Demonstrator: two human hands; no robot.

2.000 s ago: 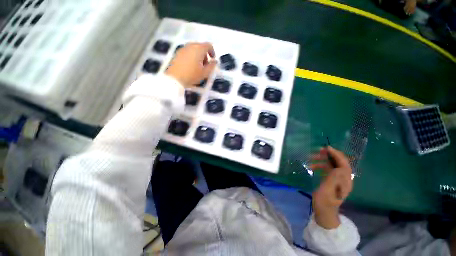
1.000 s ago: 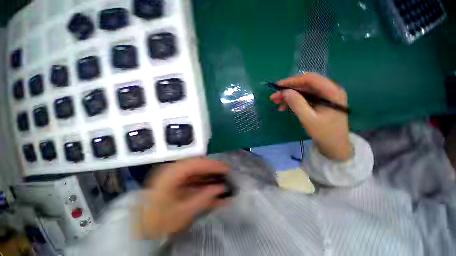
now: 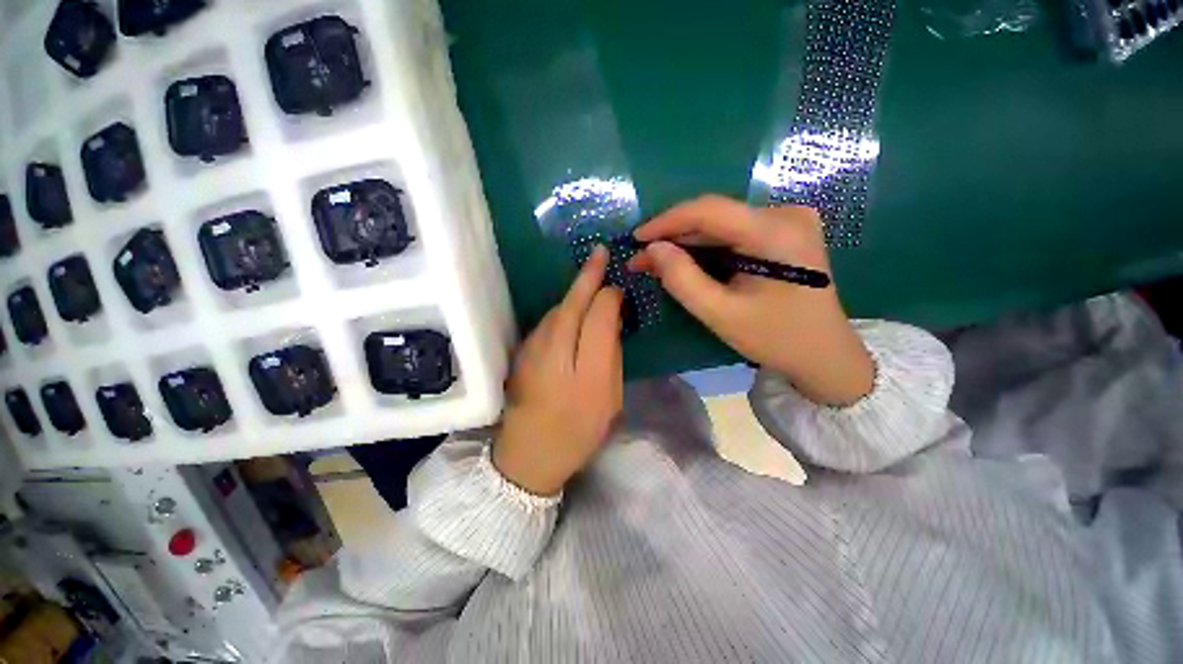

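My right hand (image 3: 765, 292) grips a black pencil-like tool (image 3: 772, 269), its tip end low over a clear film strip with dark dots (image 3: 645, 296). My left hand (image 3: 564, 389) lies at the strip's left side, fingertips close to the tool's tip. A small dark patch (image 3: 631, 311) shows beside the left fingers; whether it is a housing held there I cannot tell. A white foam tray (image 3: 467, 279) at the left holds rows of black rounded-square housings (image 3: 367, 221), several with small white labels.
A second, denser dotted strip (image 3: 837, 130) lies farther right on the green bench (image 3: 1025, 195). Crumpled clear plastic (image 3: 979, 16) and part of a grey blister tray (image 3: 1142, 23) are at the top right. A white machine base with a red button (image 3: 182, 542) stands at the lower left.
My left hand has moved from below the foam tray's corner up to the dotted strip. The right hand has moved the tool left and down to the same strip. The view has shifted a little.
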